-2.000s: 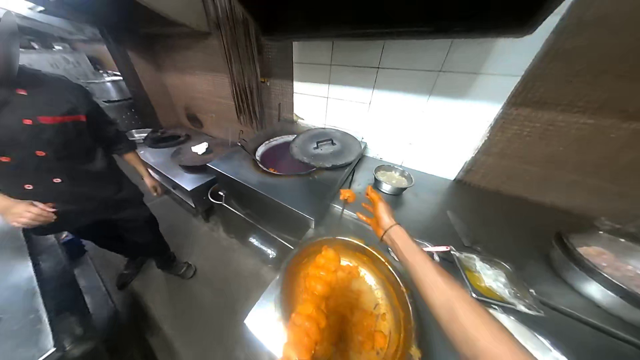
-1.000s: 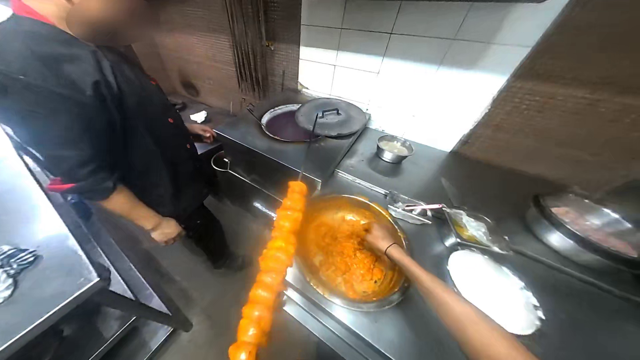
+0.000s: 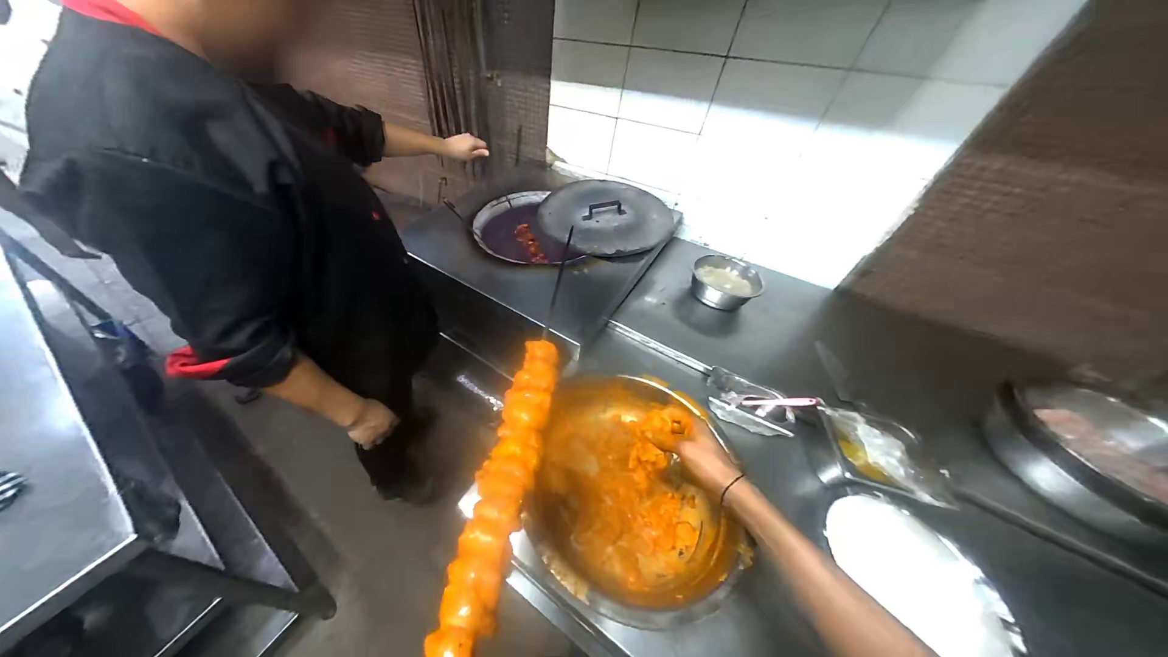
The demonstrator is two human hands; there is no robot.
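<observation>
My right hand [image 3: 686,449] is down in a wide steel bowl [image 3: 643,619] of orange marinated pieces [image 3: 652,538], its fingers around some of them. Left of the bowl, a long metal skewer [image 3: 558,283] loaded with orange-coated pieces [image 3: 504,493] stands slanted, its bare tip pointing up. The skewer's lower end leaves the frame at the bottom, and my left hand is not visible. Beyond the bowl is a round tandoor opening [image 3: 497,239] with a skewer of reddish pieces [image 3: 527,245] inside and a metal lid [image 3: 607,233] partly over it.
A person in black [image 3: 246,228] stands at the left by the tandoor, one hand [image 3: 465,147] over it. A small steel bowl [image 3: 725,281], a clear tray [image 3: 867,447], a white round plate [image 3: 912,575] and a large round pan [image 3: 1077,456] stand on the counter. A steel table [image 3: 64,511] is at the left.
Two seconds ago my right hand was raised above the bowl; now it is in the marinade. The loaded skewer has been lifted upright from over the bowl. The person has come closer and reached toward the tandoor.
</observation>
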